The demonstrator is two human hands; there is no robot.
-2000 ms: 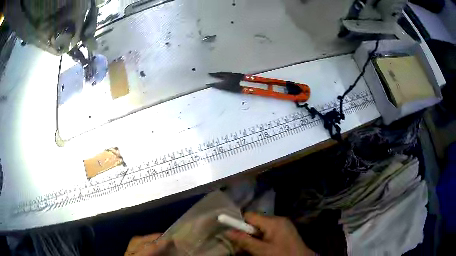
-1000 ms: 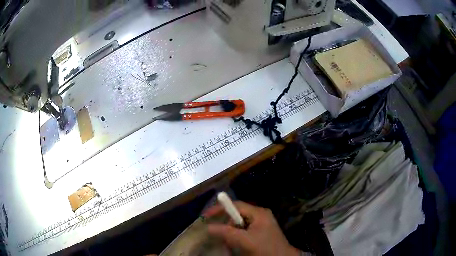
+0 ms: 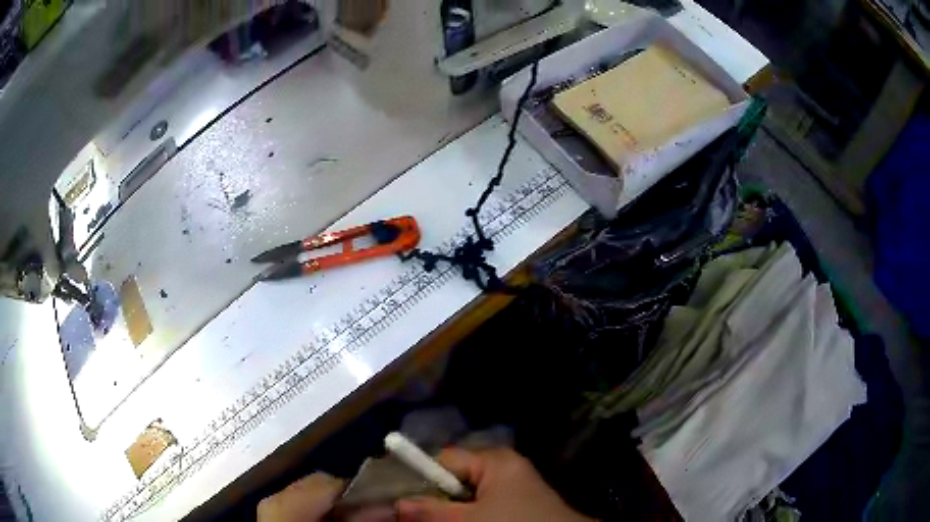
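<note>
A small beige cloth piece is low in the picture, below the table's front edge, partly hidden by my fingers. My right hand holds a short white marking pen and its fingers also touch the cloth. My left hand is at the cloth's left side, cut off by the bottom edge, with its fingers closed at the cloth. The cloth's lower part is out of the picture.
Orange-handled snips, tied with black cord, lie on the machine table. A white tray holds a tan pad. The needle area and a cardboard scrap are at left. Pale cut pieces lie in a pile on the right.
The view has turned right, so the table items sit further left. The left hand, out of sight one second ago, shows again at the cloth. The right hand still holds the pen.
</note>
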